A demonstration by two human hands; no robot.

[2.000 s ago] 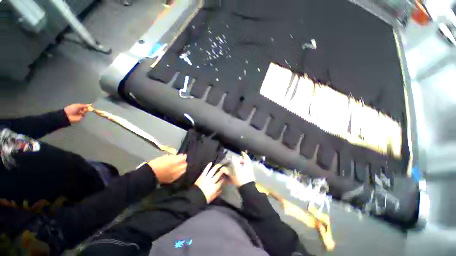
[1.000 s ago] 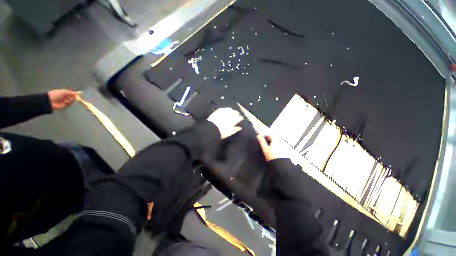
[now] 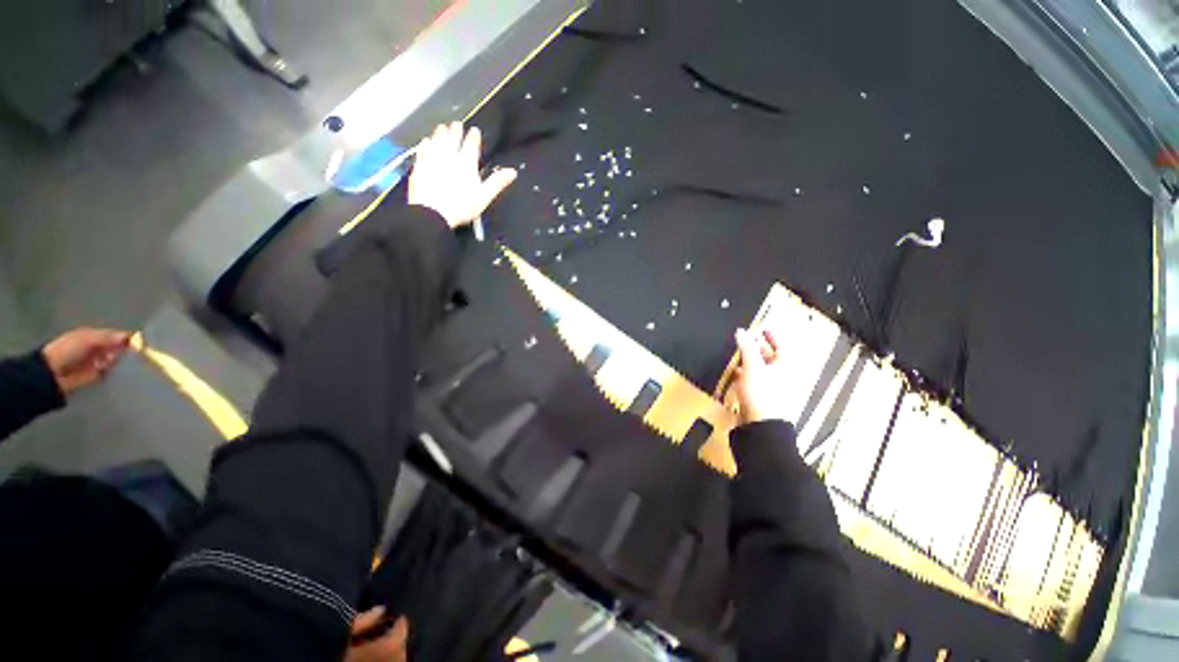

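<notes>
My left hand (image 3: 455, 175) lies with fingers spread at the left edge of the black lay (image 3: 828, 142), beside the blue tape. My right hand (image 3: 756, 373) is at the left end of the exposed pale underlay paper (image 3: 931, 453), fingers curled; a thin tan edge shows by them, and whether it is gripped is unclear. The slotted black fabric waste (image 3: 569, 479) lies along the front, parted from the lay by a tan paper wedge (image 3: 647, 375). A black bundle (image 3: 459, 569) shows below the table's front edge, partly hidden by my left sleeve.
At left another person's hand (image 3: 84, 360) holds a long yellow-tan strip (image 3: 194, 388). Another hand (image 3: 378, 636) shows low beside my left sleeve. Blue tape (image 3: 372, 166) is on the table's corner. White specks and a curly white scrap (image 3: 928, 234) lie on the black lay.
My hands have left the bundle at the front and reached over the table. My left hand has moved further left to the lay's edge. The waste has shifted forward, exposing a wider tan wedge.
</notes>
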